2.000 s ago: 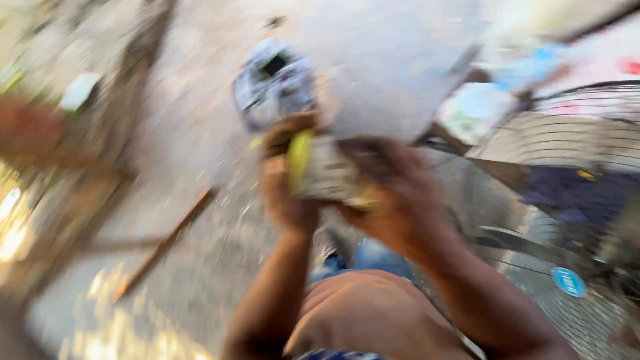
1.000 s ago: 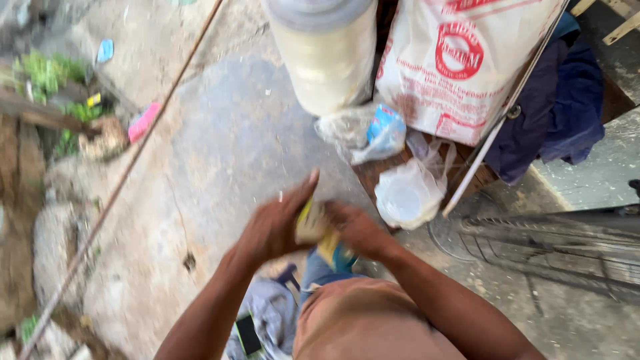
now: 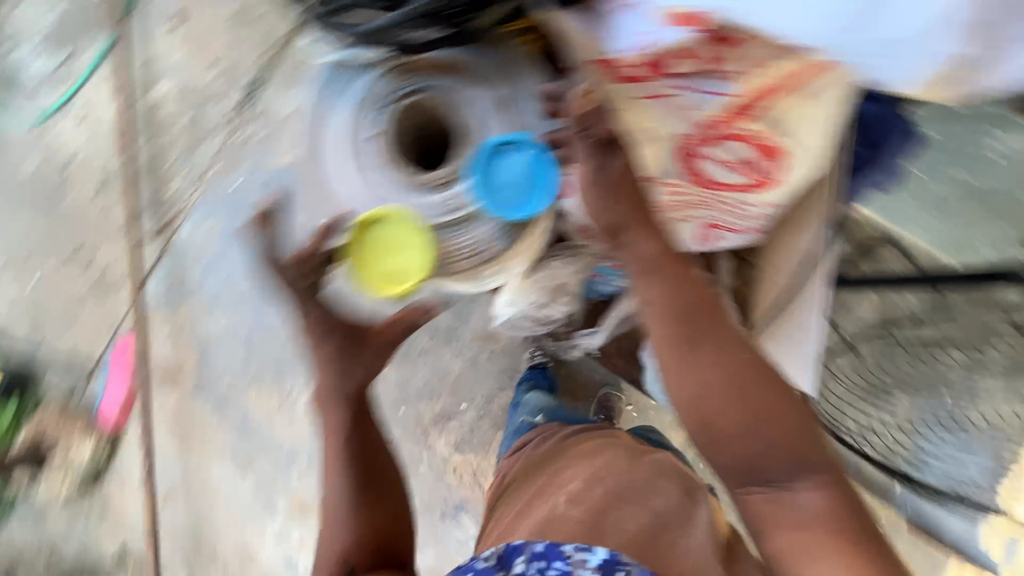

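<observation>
A round yellow lid or disc point(image 3: 392, 250) lies between the spread fingers and thumb of my left hand point(image 3: 332, 300). Blur hides whether that hand grips it. Up and to the right is a round blue lid or disc point(image 3: 514, 176), in front of a large whitish roll point(image 3: 344, 144) with a dark central hole. My right hand point(image 3: 588, 148) is beside the blue disc's right edge, its fingertips blurred; whether they hold anything is unclear.
Right of the roll stands a white sack point(image 3: 720, 192) with red print. Clear plastic bags point(image 3: 536, 300) are below it. Black coiled material point(image 3: 408, 20) is at the top, a wire fan guard point(image 3: 920, 400) at the right, and a thin rod point(image 3: 138, 320) crosses the floor at left.
My hands were close together around a small yellow item; now they are well apart, with the yellow disc by the left and the blue one by the right. The view has shifted toward the roll.
</observation>
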